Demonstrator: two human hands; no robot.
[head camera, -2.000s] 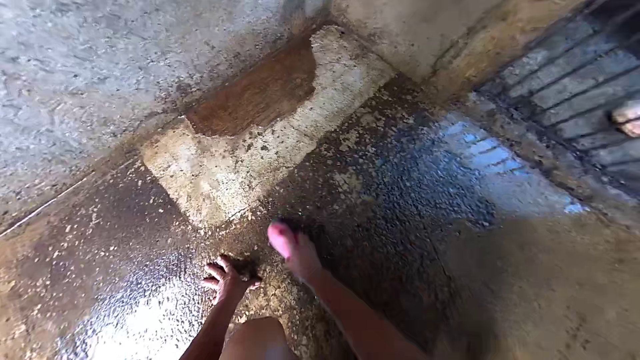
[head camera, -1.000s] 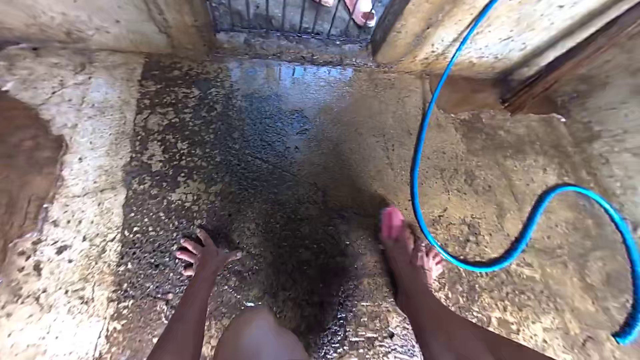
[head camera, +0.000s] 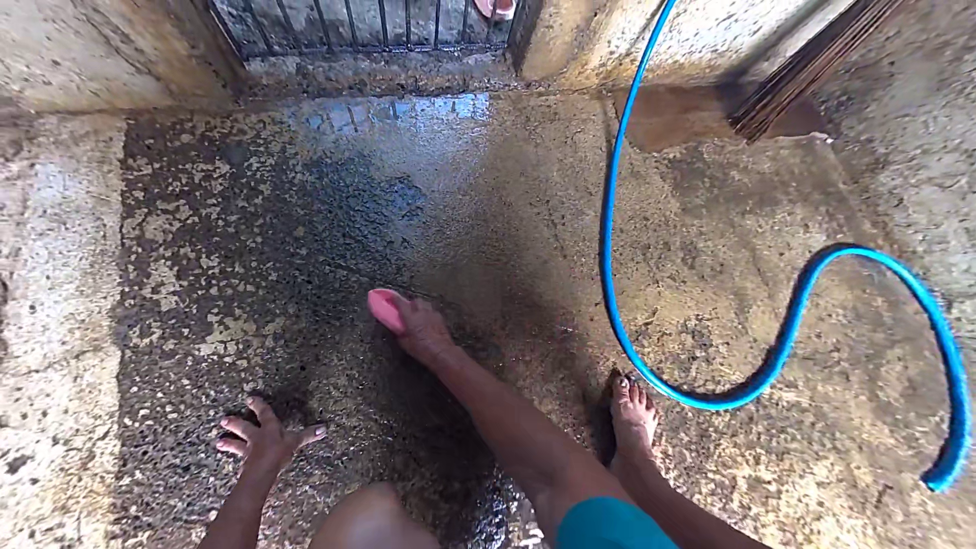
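Note:
My right hand (head camera: 424, 329) grips a pink brush or scrubber (head camera: 386, 309), whose exact kind I cannot tell, low over or on the wet, patchy concrete floor (head camera: 320, 252). Down and to the left of it, my left hand (head camera: 263, 438) rests on the floor with its fingers spread and nothing in it. A bare foot (head camera: 634, 415) stands to the right of my right forearm, close to a bend of the blue hose (head camera: 608, 252).
A metal-barred gate (head camera: 366, 27) stands at the far side, with a pink shoe (head camera: 496, 9) beyond it. A bundle of thin sticks (head camera: 808, 72), probably a broom, leans at the upper right. The hose's end lies at the right; rough walls border the floor.
My right hand, with the pink thing in it, has moved left, away from the foot, since a second ago. The left hand stays planted. The view swung widely after the oldest frame.

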